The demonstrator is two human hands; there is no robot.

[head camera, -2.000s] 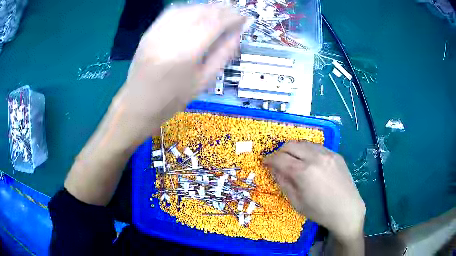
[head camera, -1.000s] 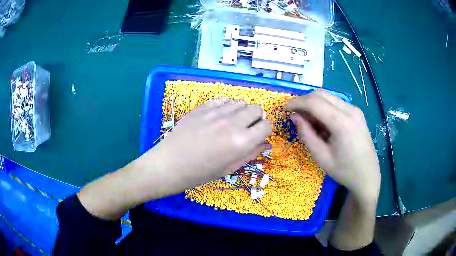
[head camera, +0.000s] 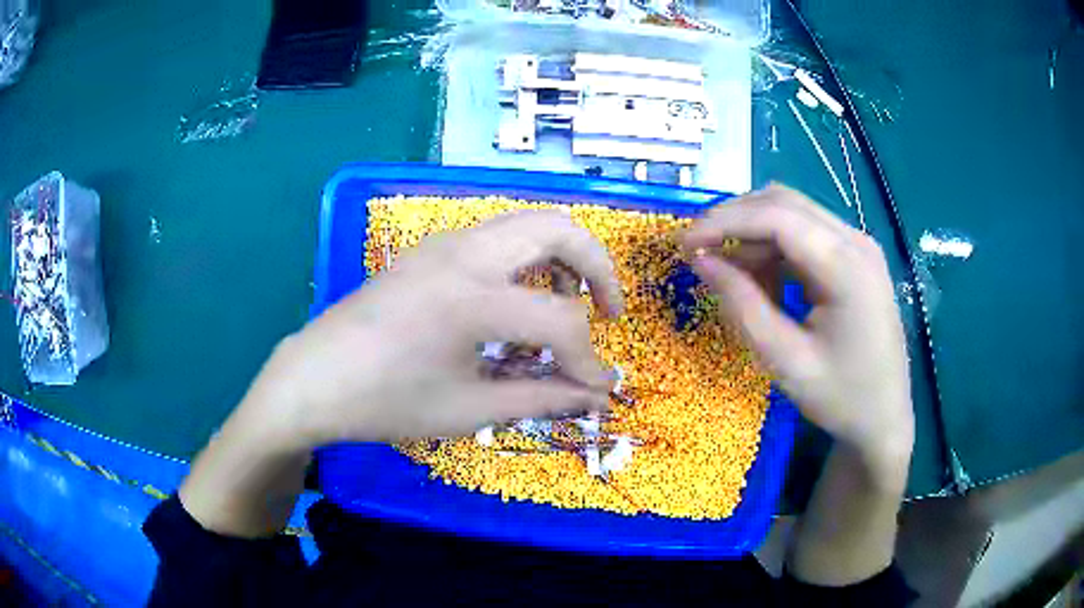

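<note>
The blue tray (head camera: pixel 535 537) holds a layer of small yellow-orange pieces (head camera: pixel 689 475), with its blue floor showing through a gap at right. Wire leads with white ends (head camera: pixel 612 455) lie on the pieces, partly under my left hand. My left hand (head camera: pixel 440 339) is over the left and middle of the tray, fingers bent and spread, slightly blurred. A white end shows by its thumb tip; whether it is gripped is unclear. My right hand (head camera: pixel 820 315) is over the tray's right side, thumb and forefinger close together with tiny yellow specks at their tips.
A metal and white block (head camera: pixel 636 109) lies in a clear container beyond the tray, with a clear box of leads (head camera: pixel 713 17) behind. A small clear box (head camera: pixel 81 279) stands far left. A black rectangle (head camera: pixel 312 42) lies upper left. A black cable (head camera: pixel 909 255) runs down the right.
My left hand has shifted slightly left and its fingers have spread. My right hand's fingertips have come closer together. Earlier, my left hand was beyond the tray and has come back over it.
</note>
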